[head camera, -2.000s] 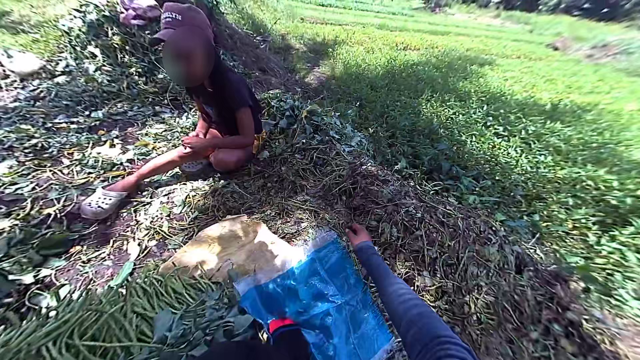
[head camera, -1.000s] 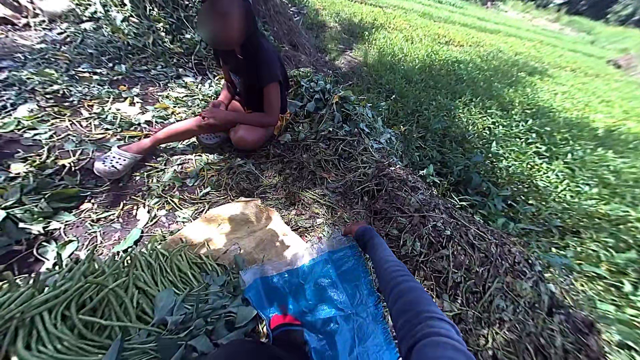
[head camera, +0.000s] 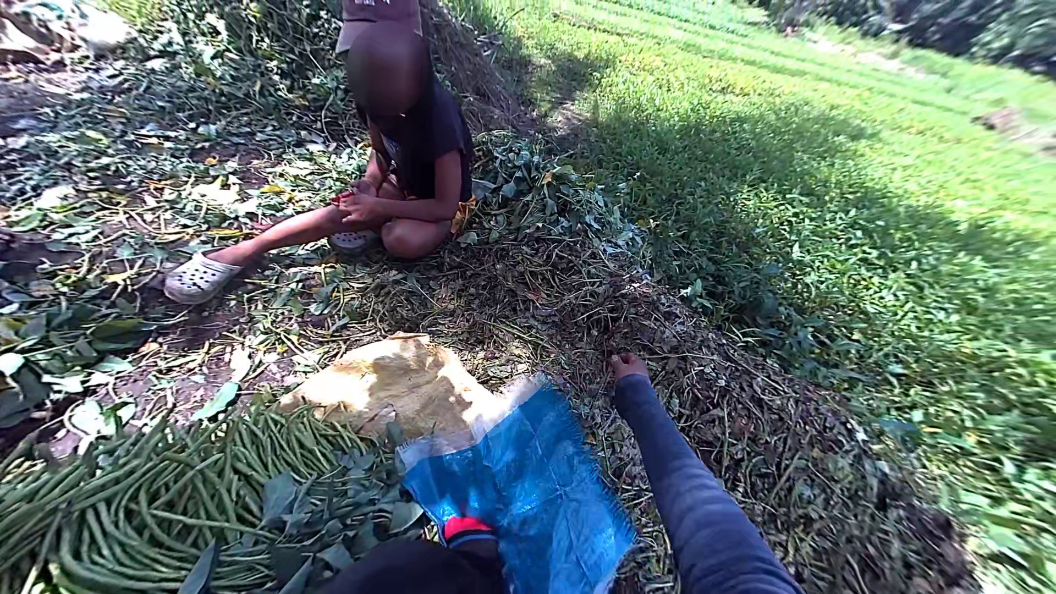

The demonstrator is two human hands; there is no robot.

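My right hand [head camera: 628, 366], in a dark blue long sleeve, is at the dry plant stems [head camera: 577, 305], just beyond the upper right corner of a blue woven plastic sheet [head camera: 553, 478]. Its fingers look bent, and what they hold, if anything, is too small to tell. My left hand is not in view. The blue sheet lies under a dark-clothed leg with a red and blue band [head camera: 467, 528]. Beside it lies a tan sack or sheet [head camera: 396, 384]. Long green bean pods [head camera: 165, 495] are heaped at the lower left, with green leaves [head camera: 330, 503] between them and the sheet.
A person [head camera: 421, 157] in a cap, dark shirt and pale clogs [head camera: 198, 278] sits on the plant litter ahead, hands together. Low green crops [head camera: 808, 214] spread to the right. A bank of dried vines [head camera: 767, 437] runs down the right side.
My right hand has moved off the corner of the blue sheet onto the dry stems beyond it. The seated person stays in place.
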